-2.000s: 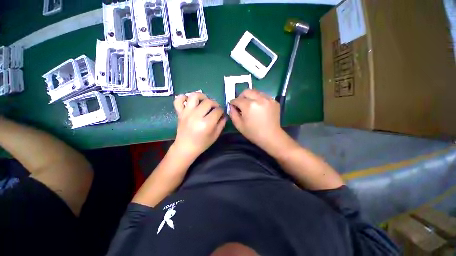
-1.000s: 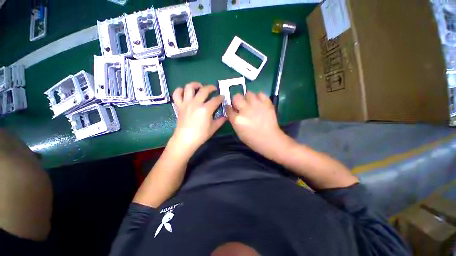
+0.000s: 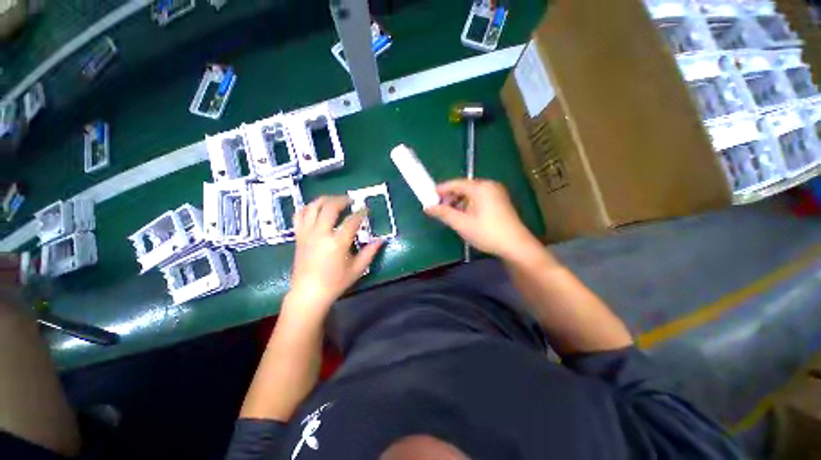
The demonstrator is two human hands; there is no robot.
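My right hand point(image 3: 477, 214) pinches the lower end of a white housing point(image 3: 414, 175), seen edge-on as a narrow strip above the green bench. My left hand point(image 3: 326, 247) lies low on the bench, fingers and thumb spread, at the left edge of another white housing point(image 3: 389, 214) with an open window. Whether it grips that housing or a part beneath the palm is hidden. White shells point(image 3: 317, 139) stand in several stacks left of and beyond my left hand. A hammer point(image 3: 470, 148) lies beyond my right hand, its handle partly behind that hand.
A large carton point(image 3: 621, 135) stands at the right, beside rows of white units point(image 3: 756, 90). A metal rail point(image 3: 432, 79) and upright point(image 3: 357, 54) stand beyond the stacks. Units with blue parts point(image 3: 213, 90) lie on the green conveyor. Another person's limb point(image 3: 31, 377) and a dark-handled tool point(image 3: 81, 331) are at left.
The housing that lay flat beside the hammer is now tilted up in my right hand, which has left the nearer housing. My left hand stays low beside that one. The view takes in more conveyor.
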